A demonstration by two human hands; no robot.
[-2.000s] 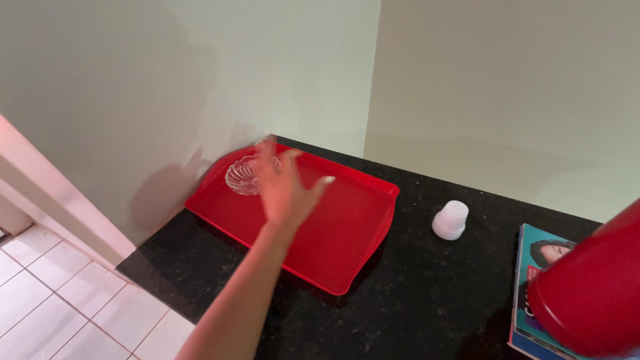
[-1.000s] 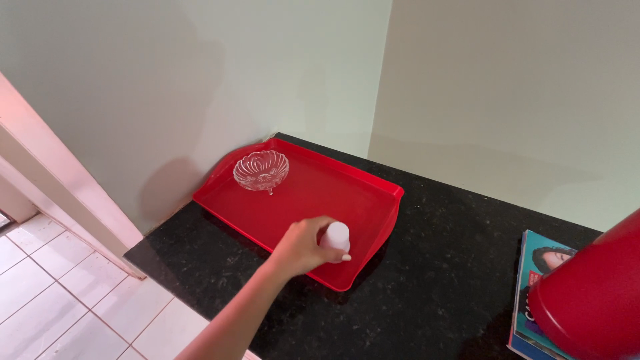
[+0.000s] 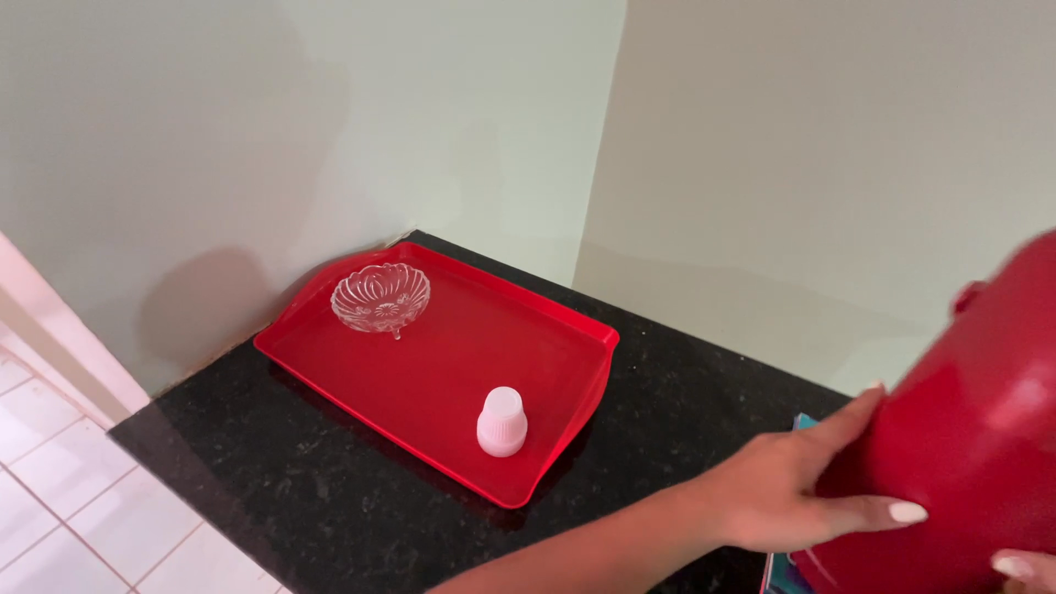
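Observation:
My left hand (image 3: pixel 792 495) grips the side of a large red cylindrical container (image 3: pixel 973 429) at the right, thumb and fingers spread around it. Of my right hand (image 3: pixel 1027 569) only fingertips show at the lower right corner, against the same container. On the red plastic tray (image 3: pixel 445 363) a clear footed glass bowl (image 3: pixel 381 299) stands near the far left corner. A small white plastic cup-like piece (image 3: pixel 502 422), ribbed below and narrower on top, stands near the tray's front right corner.
The tray lies on a black speckled stone countertop (image 3: pixel 685 396). Magazines (image 3: pixel 788 575) are mostly hidden beneath the red container. Walls meet behind the counter, and a white tiled floor (image 3: pixel 74 495) lies at the lower left.
The white piece, on the counter two seconds ago and then held over the tray, now stands on the tray, released. My left hand has moved right onto the red container; my right fingertips have appeared.

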